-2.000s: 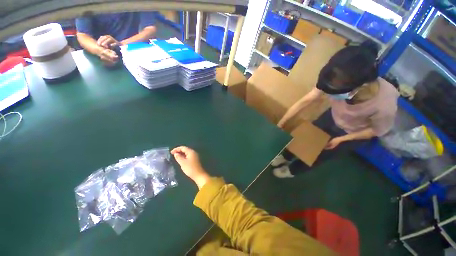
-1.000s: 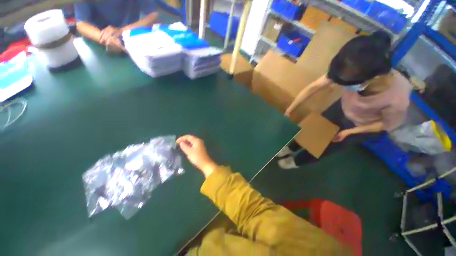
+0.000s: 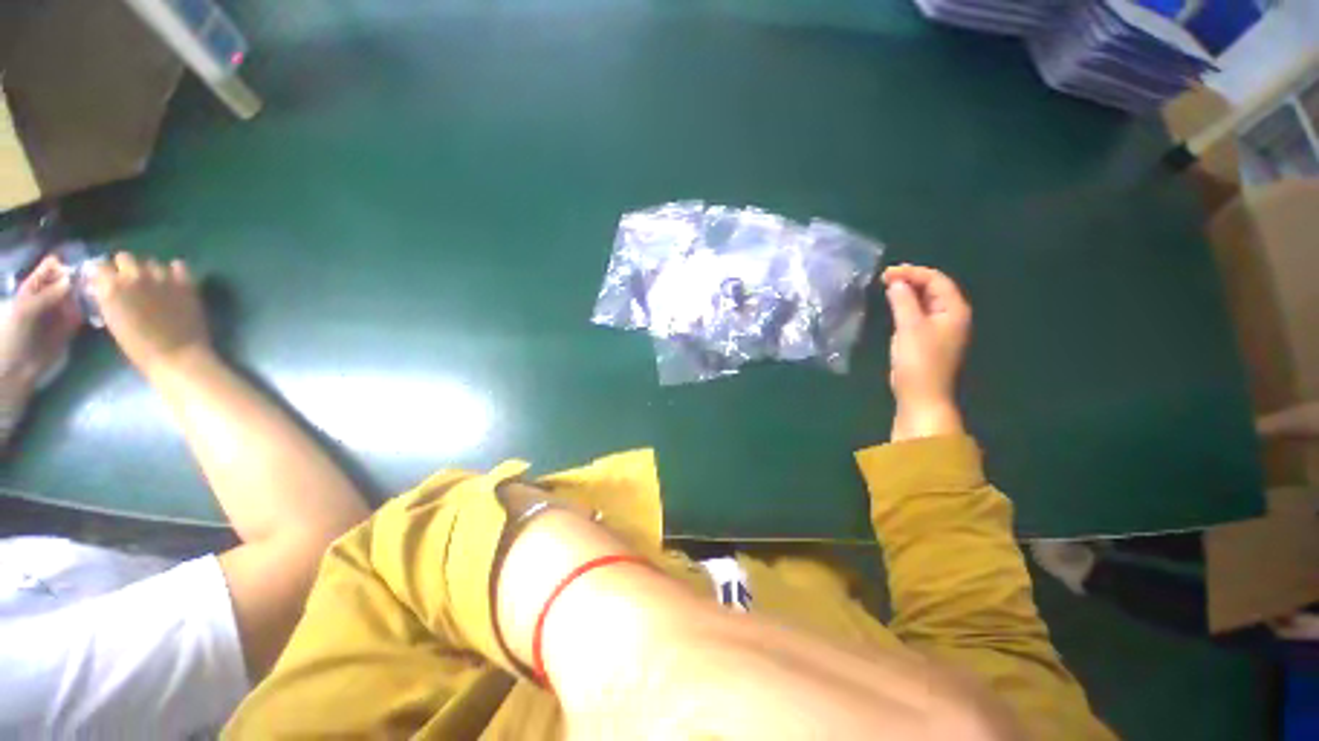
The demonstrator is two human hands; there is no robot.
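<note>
A group of overlapping clear plastic bags (image 3: 745, 290) lies flat on the dark green bench, with small dark contents showing near the middle. My right hand (image 3: 929, 326) is at the right corner of these bags, thumb and forefinger pinched on the edge of one. My left hand (image 3: 781, 680) is very close to the camera at the bottom, beyond a red string at the wrist. It is blurred and cut off by the lower edge, and its fingers are hidden.
At the left a person in white holds clear plastic in both hands (image 3: 145, 304). A brown carton (image 3: 87, 87) and a pale post (image 3: 195, 55) stand at upper left. Stacked booklets (image 3: 1107, 51) are at upper right. Another person's hand (image 3: 1290, 423) and cardboard (image 3: 1266, 557) show at the right edge.
The view has swung left, bringing in the person in white. My left arm has come into the picture at the bottom. My right hand remains at the bags' right corner.
</note>
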